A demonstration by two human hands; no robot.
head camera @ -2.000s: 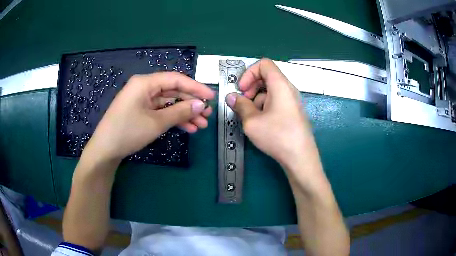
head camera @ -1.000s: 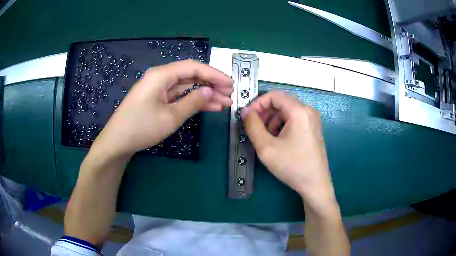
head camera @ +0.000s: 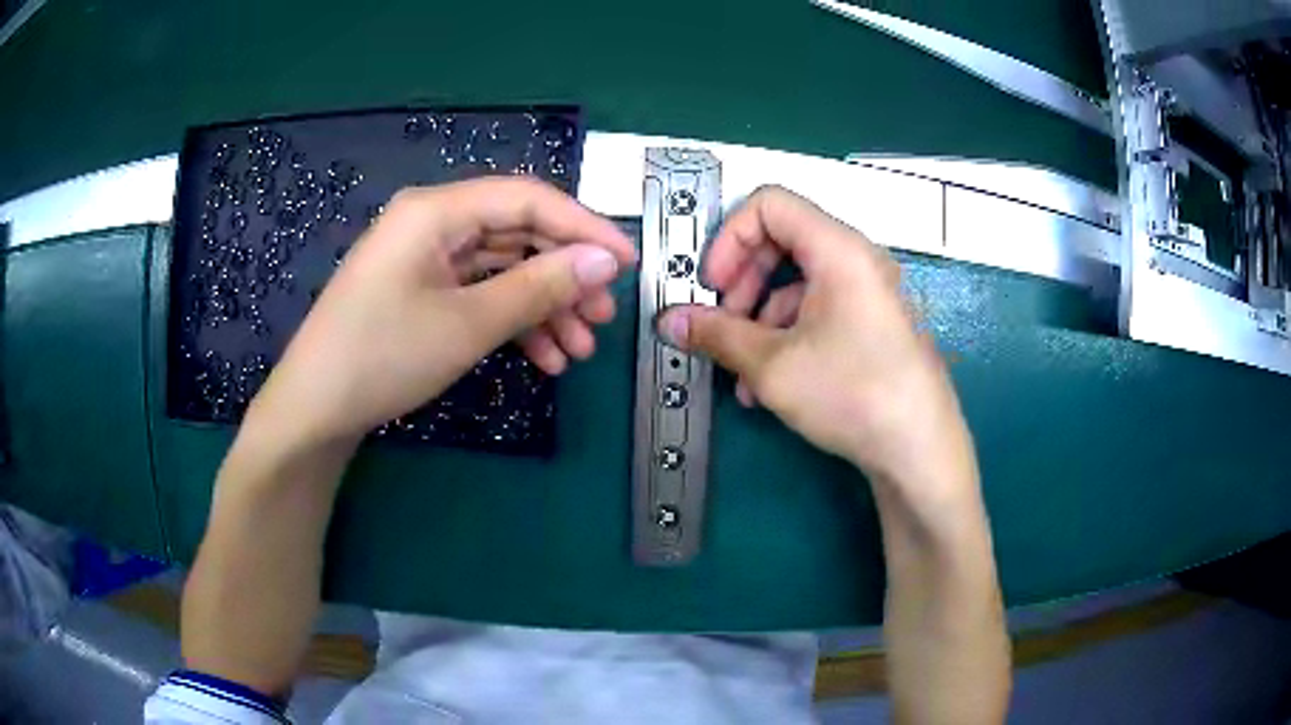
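A narrow grey-brown fixture bar (head camera: 670,425) lies lengthwise in front of me, with one row of several round seats. Silvery-dark small parts show in its visible seats. My right hand (head camera: 743,283) is at the bar's right side. Its thumb tip rests over the third seat from the far end and hides it. The index finger is apart from the thumb, and no part shows between them. My left hand (head camera: 559,283) is curled just left of the bar, over the tray's right side. Its thumb lies against the fingers, and what is inside is hidden.
A shallow black tray (head camera: 269,305) scattered with shiny specks lies at left, partly under my left hand and forearm. Silver-white strips (head camera: 906,206) cross the green surface (head camera: 1104,453). One tapers to a point at the far right. A silver machine frame (head camera: 1154,184) stands at right.
The bar and tray first shift right and toward the far side in view, then slightly back left. My right hand's index finger has lifted away from its thumb since one second ago. My left hand stays curled.
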